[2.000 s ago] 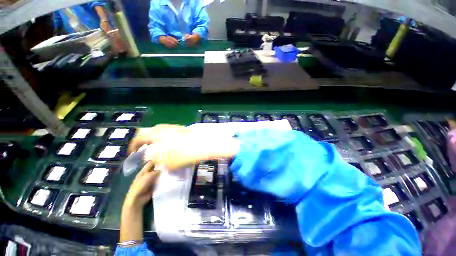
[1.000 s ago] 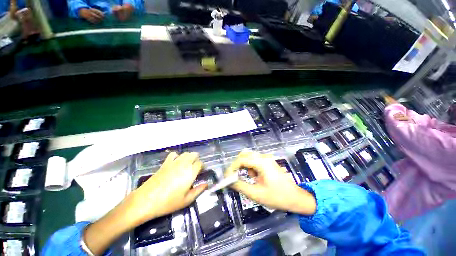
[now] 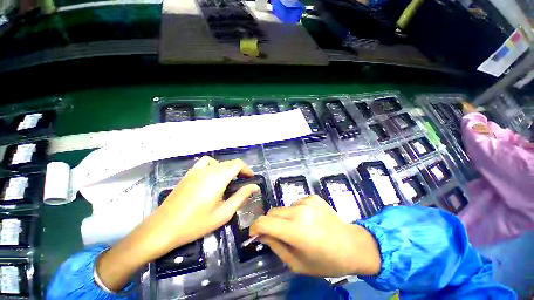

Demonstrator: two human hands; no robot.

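Note:
My left hand (image 3: 205, 193) lies over a black unit (image 3: 250, 205) in the clear blister tray (image 3: 219, 263), thumb and forefinger spread at its upper part. My right hand (image 3: 307, 237) is at the lower part of the same unit, fingertips pinched on a small white label (image 3: 250, 240), seen edge-on. Units to the right, such as this one (image 3: 341, 196), carry white labels. Another unit (image 3: 180, 258) lies partly under my left wrist. The white label strip (image 3: 205, 136) runs across the trays, curled into a roll (image 3: 57, 183) at its left end.
More trays with labelled units (image 3: 23, 153) stand at the left. Trays with smaller pockets (image 3: 404, 153) and a green piece (image 3: 432, 133) are at the right, beside a person's pink sleeve (image 3: 503, 155). A blue bin (image 3: 287, 10) and brown board (image 3: 175, 44) are beyond the green bench (image 3: 111, 99).
My right hand has moved down and left to the unit's lower part. My left hand has spread over its upper part. The view has tilted down, and white labels show on units right of my hands.

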